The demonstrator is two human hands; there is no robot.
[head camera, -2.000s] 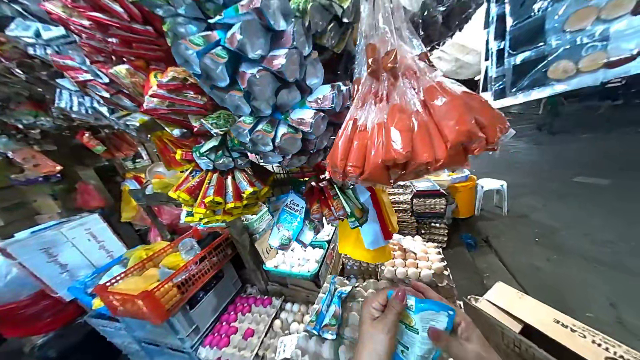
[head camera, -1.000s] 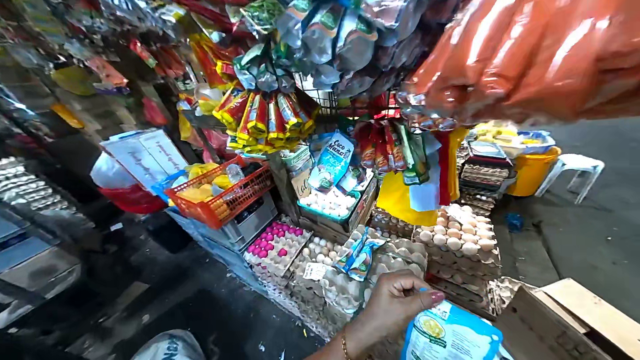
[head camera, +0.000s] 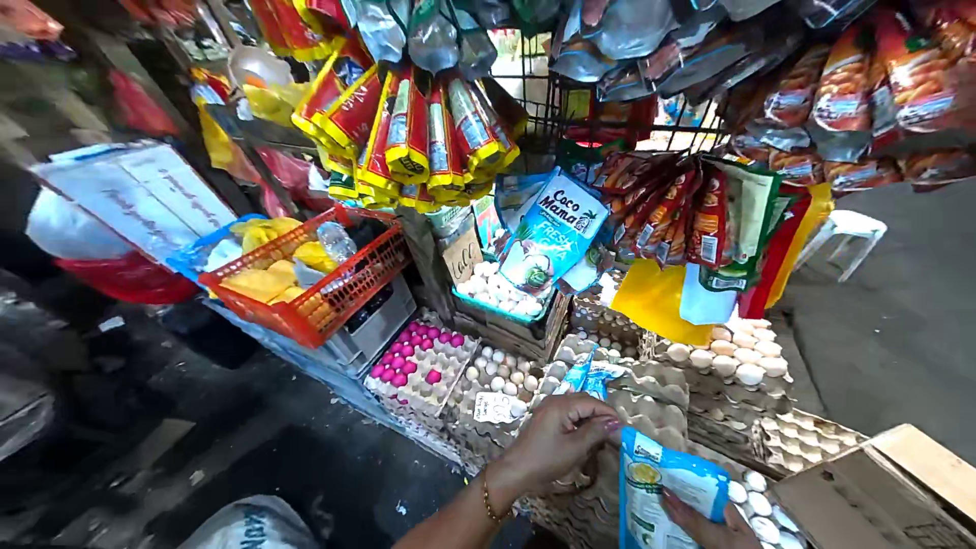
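My right hand (head camera: 705,522) holds a blue-and-white coconut milk pouch (head camera: 648,488) upright at the bottom right, thumb across its face. My left hand (head camera: 568,438), a gold bracelet at its wrist, is at the pouch's top left corner with thumb and fingertips close together; whether they pinch the pouch is unclear. Behind the hands, more blue pouches (head camera: 589,375) lie on grey egg trays (head camera: 648,389). A blue Coco Mama pouch (head camera: 553,229) hangs above a teal basket of small white eggs (head camera: 499,293).
Red and yellow sachets (head camera: 412,133) hang overhead. An orange plastic basket (head camera: 305,305) stands left, beside trays of pink eggs (head camera: 396,354). Brown eggs (head camera: 732,351) and a cardboard box (head camera: 862,496) are at right. A white stool (head camera: 846,229) stands behind. A sack (head camera: 252,526) is at the bottom.
Both hands were at the pouch two seconds ago. The pouch, tilted a second ago, is now more upright, and my right thumb shows on its face. The view has swung left.
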